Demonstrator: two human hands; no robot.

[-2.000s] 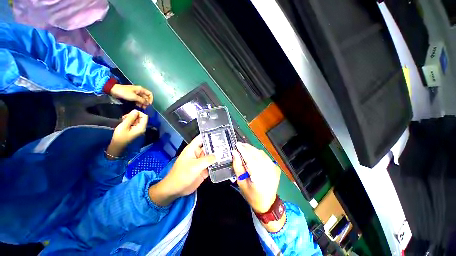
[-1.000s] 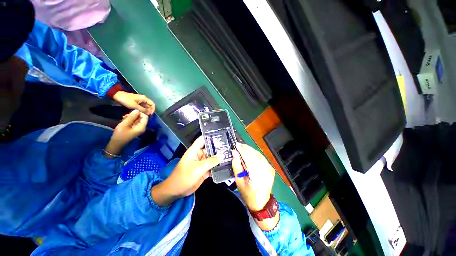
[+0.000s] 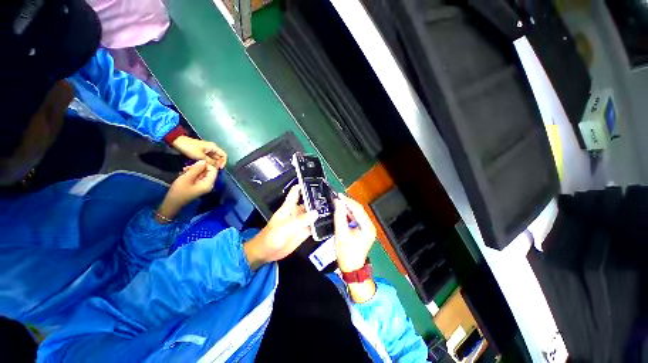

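An open phone point(image 3: 313, 195) shows its grey-black back side with silver and printed detail. My left hand point(image 3: 283, 230) holds it by its left edge, the thumb on its lower part. My right hand point(image 3: 354, 230) is at the phone's lower right edge; its fingers are bunched, with a bit of something blue between them. Whether that is a pen or a tool cannot be told. A black foam tray point(image 3: 265, 170) with a glossy phone in it lies on the green bench behind the held phone.
Another person's hands point(image 3: 197, 174) are close on the left. A blue stool point(image 3: 204, 232) stands below them. A large black tray point(image 3: 490, 127) sits on the white-edged shelf at right, near a small white-blue box point(image 3: 598, 124). A slotted black tray point(image 3: 411, 241) lies lower on the right.
The phone is tilted and turned more edge-on, and my right hand has shifted up and has turned at its lower edge. The neighbouring person's head leans further into view at left.
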